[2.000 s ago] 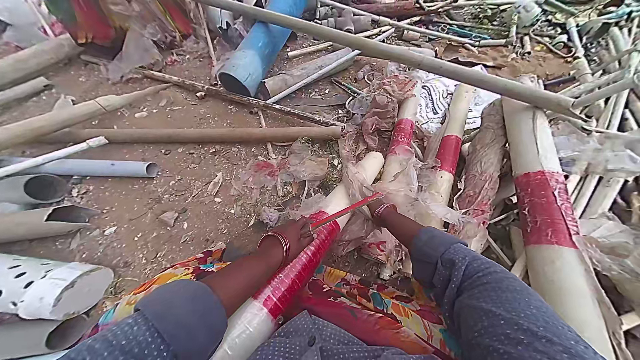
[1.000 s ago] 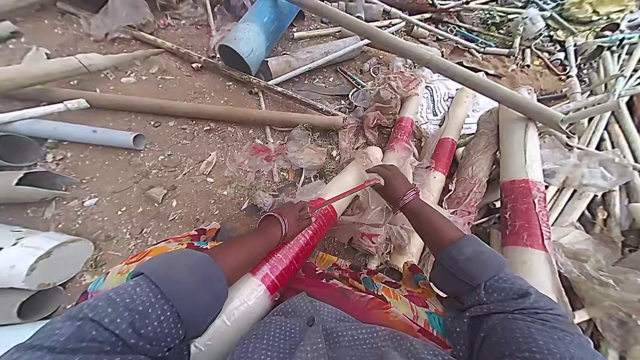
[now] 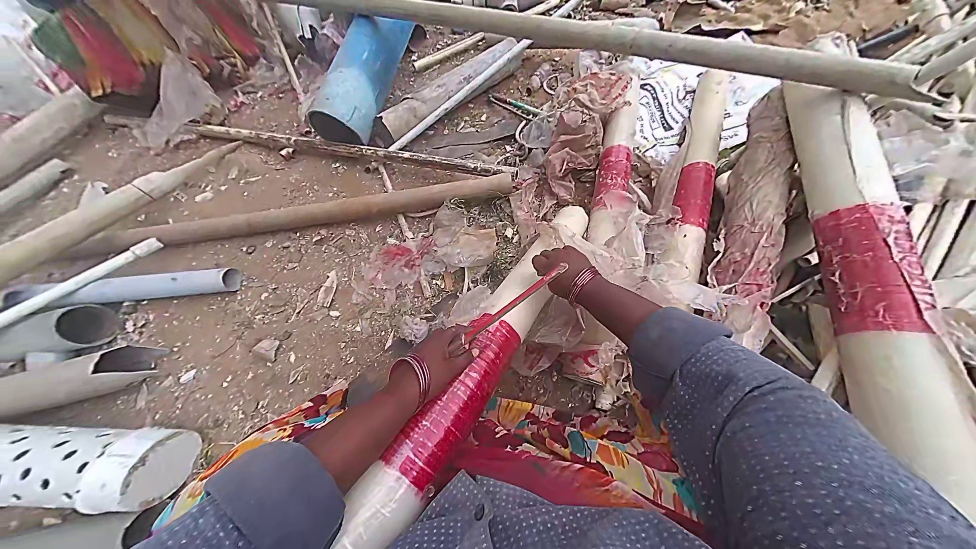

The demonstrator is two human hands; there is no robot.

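Note:
A white pipe point(image 3: 537, 278) with a broad red painted or wrapped band point(image 3: 457, 404) slants up from my lap. Across it lies a thin red, rod-like tool point(image 3: 518, 300), perhaps a blade. One end is in my left hand point(image 3: 446, 358), which is closed and rests at the upper edge of the band. My right hand point(image 3: 564, 271) is closed at the tool's other end, over the white part of the pipe. Crumpled clear plastic film point(image 3: 553, 328) lies beside and under the pipe, partly hidden by my right forearm.
More red-banded white pipes point(image 3: 869, 267) lie at the right. A long grey pole point(image 3: 610, 42) crosses the top. A blue pipe point(image 3: 354, 84) lies beyond, a brown pole point(image 3: 305, 217) crosses the dirt, and grey pipes point(image 3: 175, 284) and a perforated white pipe point(image 3: 53, 465) lie at the left.
My hands have shifted slightly along the pipe, and the tool between them has changed its tilt. Both hands have kept hold of it.

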